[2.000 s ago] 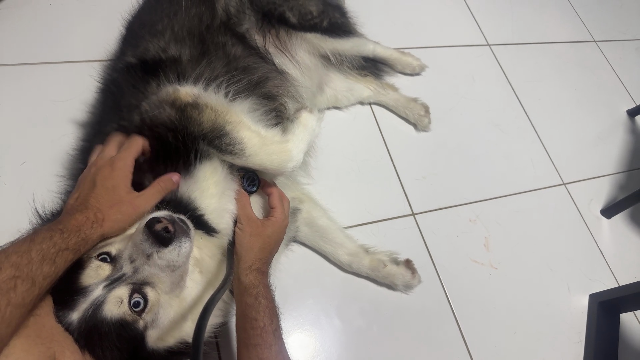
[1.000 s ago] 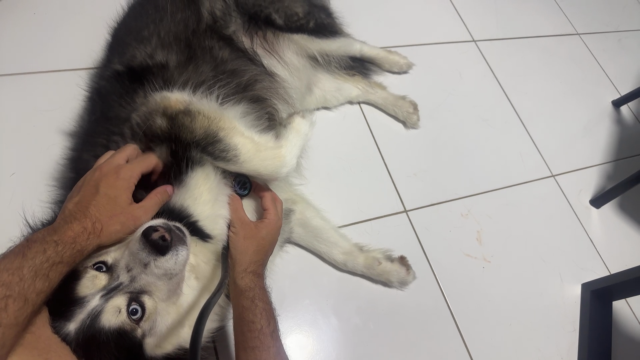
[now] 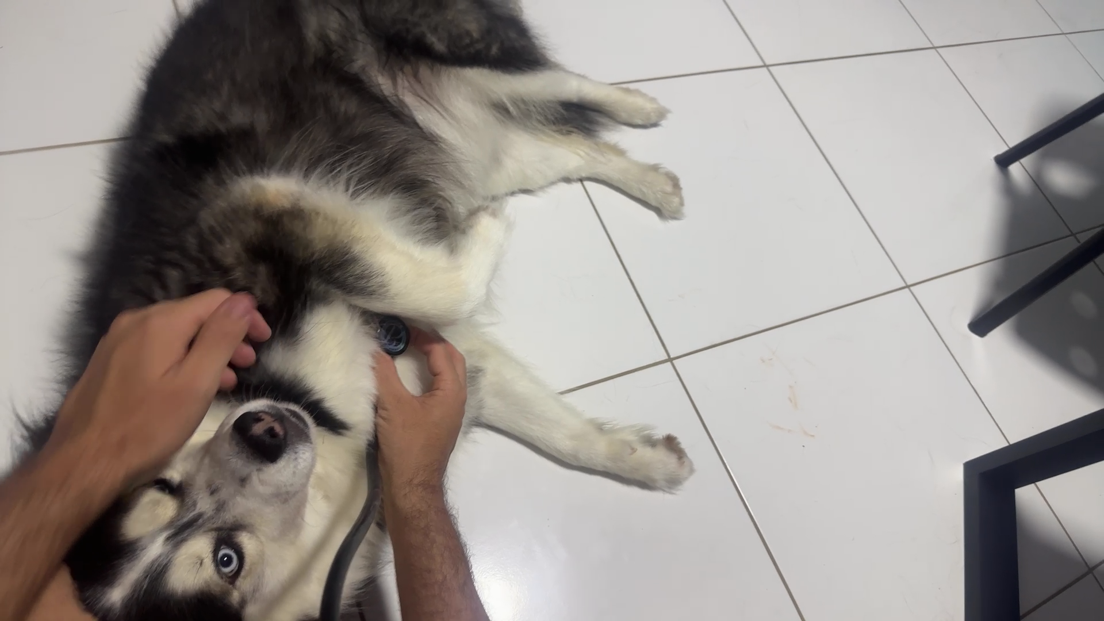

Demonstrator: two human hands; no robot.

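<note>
A black and white husky-type dog [image 3: 285, 216] lies on its side, its head toward me, one blue eye visible. My right hand [image 3: 421, 401] holds the round black chestpiece of a stethoscope [image 3: 392, 335] against the fur of the chest, just below the bent foreleg. Dark tubing [image 3: 352, 543] runs from beside that wrist down to the bottom edge. Above the muzzle, my left hand [image 3: 172, 371] rests near the dog's neck and shoulder with its fingers curled; its fingertips are partly hidden, and no object shows in it.
White floor tiles [image 3: 793, 345] with thin brown grout lines lie under the dog, with small reddish marks on one tile. Dark furniture legs [image 3: 1039, 289] reach in from the right edge, and a black angular frame [image 3: 992, 517] stands at the lower right.
My left hand has changed pose: its thumb, earlier stretched toward the muzzle, now lies near the curled fingers. My right hand stays with the chestpiece at the chest.
</note>
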